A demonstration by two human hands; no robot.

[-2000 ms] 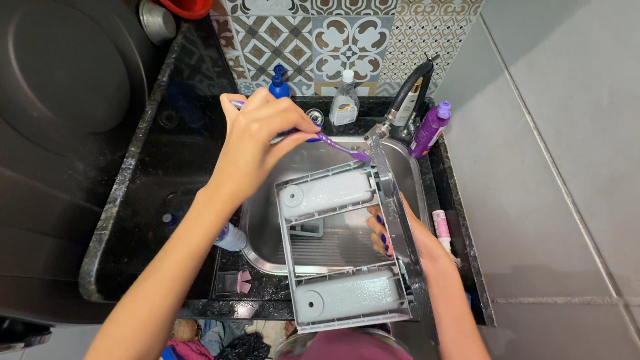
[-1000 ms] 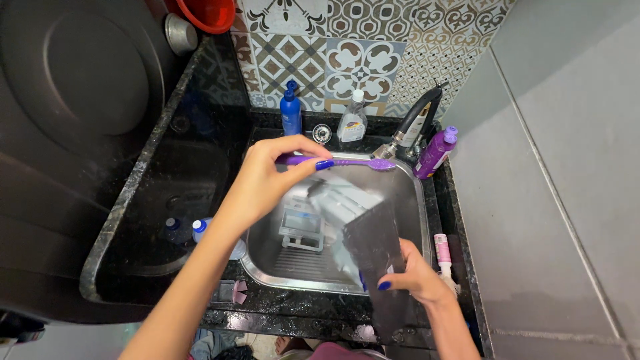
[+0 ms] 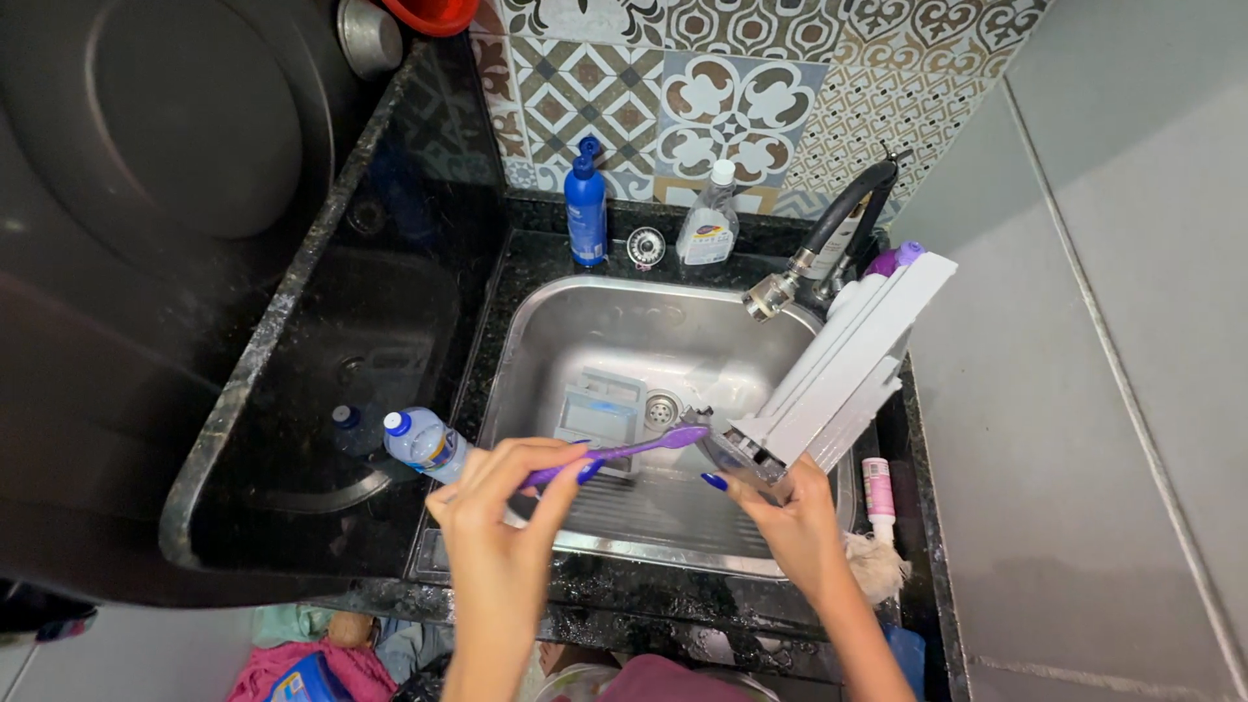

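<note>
Between thumb and fingers, my left hand (image 3: 517, 497) pinches a purple toothbrush (image 3: 634, 448), its head close to the lower end of a grey plastic drawer-like part (image 3: 838, 361). My right hand (image 3: 785, 507) grips that part at its lower end and holds it tilted over the right side of the stainless steel sink (image 3: 526, 322). Whether the bristles touch the part cannot be told. A smaller grey plastic piece (image 3: 600, 409) lies in the basin beside the drain (image 3: 663, 409).
A black flexible faucet (image 3: 829, 224) reaches over the sink. Behind stand a blue bottle (image 3: 586, 214), a sink strainer (image 3: 645, 248) and a clear bottle (image 3: 710, 229). A clear bottle with a blue cap (image 3: 426, 444) is at left, a pink-and-white tube (image 3: 877, 492) at right.
My right hand has turned the grey part from facing up to standing edge-on at the right. My left hand has come down and nearer with the toothbrush.
</note>
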